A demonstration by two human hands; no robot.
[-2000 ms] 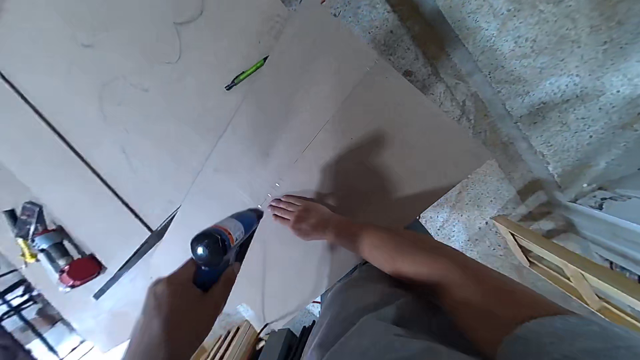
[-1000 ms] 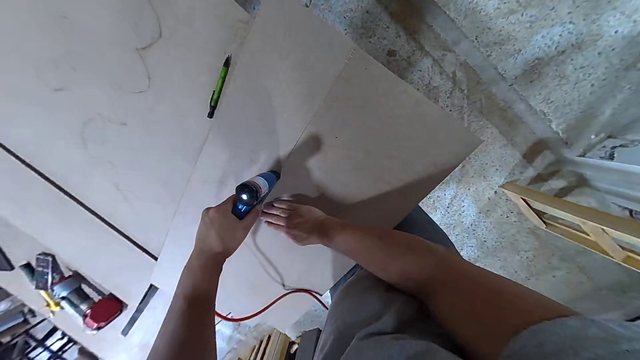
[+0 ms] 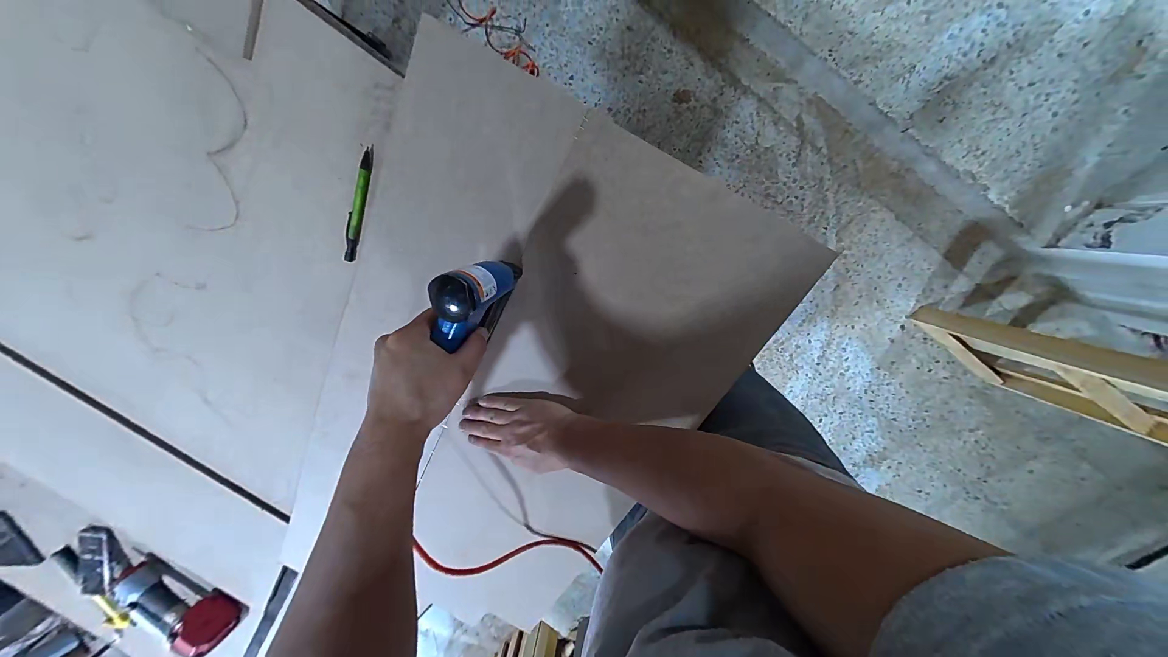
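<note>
My left hand [image 3: 420, 374] grips a blue pneumatic nail gun [image 3: 474, 297] with a black round cap; its nose is at the seam line on a pale sheet panel [image 3: 693, 237]. My right hand [image 3: 520, 431] lies flat on the panel, below the nail gun, fingers together and pointing left. A row of small marks shows on the seam near the panel's upper edge. Left of the nail gun, a green and black pen or mechanical pencil [image 3: 359, 203] lies on the sheet. A red air hose [image 3: 493, 563] curves over the panel between my forearms; its joint with the tool is hidden.
A red and grey power tool [image 3: 173, 602] stands at the lower left, past a dark gap [image 3: 137, 429] between boards. Orange and dark wires [image 3: 511, 46] lie on the speckled floor [image 3: 821, 301] beyond the panel. A wooden frame [image 3: 1049, 365] is at the right.
My left hand has moved the nail gun up along the seam, away from my right hand. My right hand stays flat on the panel. More of the red hose shows than two seconds ago.
</note>
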